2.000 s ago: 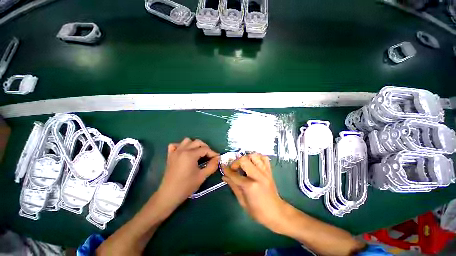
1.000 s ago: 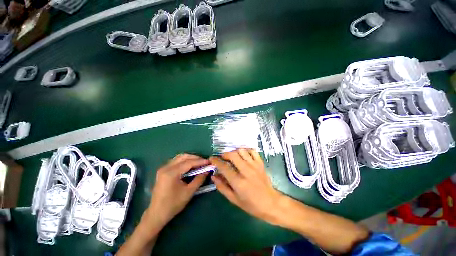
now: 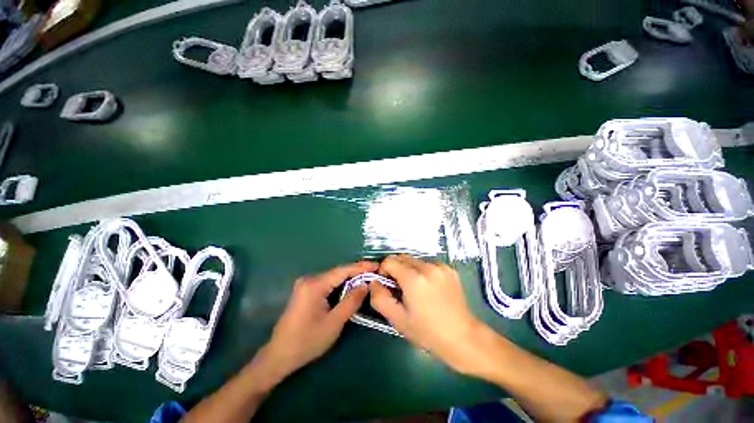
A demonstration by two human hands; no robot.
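Observation:
A white plastic frame (image 3: pixel 376 324) is held between my two hands at the bench's front middle, its rim showing between and below the fingers. My left hand (image 3: pixel 318 310) grips its left side. My right hand (image 3: pixel 430 306) grips its right side, fingertips close to the left ones. The fingers hide most of the frame, and I cannot tell whether a pin is in them. A bright pile of thin pins (image 3: pixel 405 221) lies just beyond my hands.
Loose frames (image 3: pixel 136 335) lie heaped at left. Two rows of frames (image 3: pixel 510 219) lie right of the pins, with thick stacks (image 3: pixel 678 260) at far right. A white strip (image 3: pixel 331 178) separates the belt, which carries more frames (image 3: pixel 331 49). A red plastic object (image 3: pixel 703 359) is below right.
The view has tilted and shifted. The frame in my hands has turned, its curved rim now showing below the fingers. Both hands remain on it, fingertips together.

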